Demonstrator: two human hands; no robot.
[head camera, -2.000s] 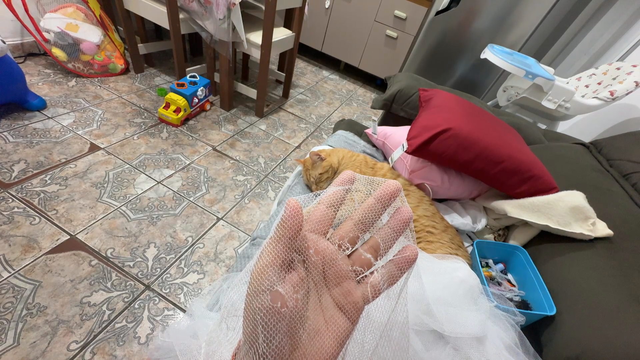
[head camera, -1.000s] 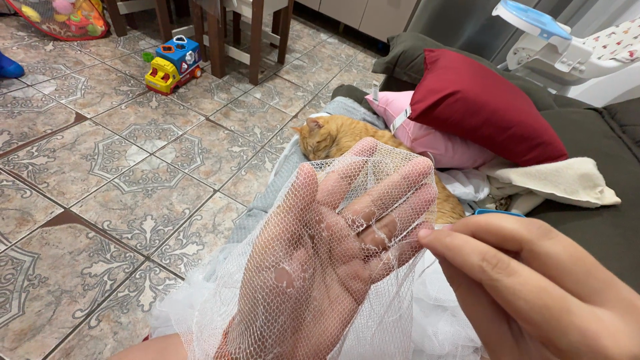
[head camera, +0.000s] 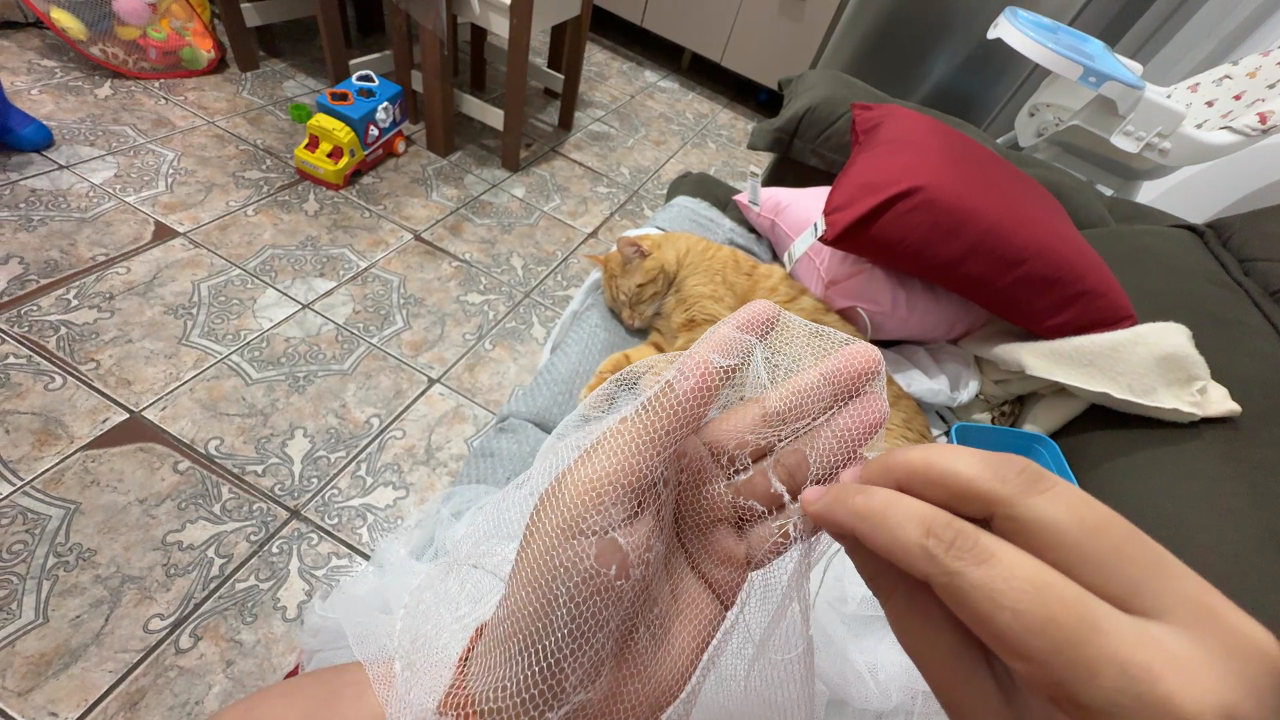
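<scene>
White tulle netting (head camera: 620, 520) with a fine mesh lies draped over my left hand (head camera: 690, 490), which is palm up beneath it with its fingers bent. Small torn or gathered spots show in the mesh over the palm and fingers. From the right comes my right hand (head camera: 1000, 570), its thumb and fingertips pinched together at the netting beside the left ring and little fingers. A thin, shiny, needle-like sliver (head camera: 785, 525) shows near those fingertips; whether they hold it cannot be told. More white tulle (head camera: 860, 640) bunches below both hands.
An orange cat (head camera: 740, 280) lies curled on grey cloth (head camera: 540, 390) just beyond my hands. Red (head camera: 970, 220) and pink (head camera: 900, 290) pillows, a cream cloth (head camera: 1130, 370) and a blue bin (head camera: 1015, 445) are on the dark sofa (head camera: 1180, 480). A toy truck (head camera: 355, 130) stands on the tiled floor.
My right hand has come in from the right and now touches the netting by my left fingers. The left fingers have bent more. The blue bin, in plain view at first, is now mostly hidden.
</scene>
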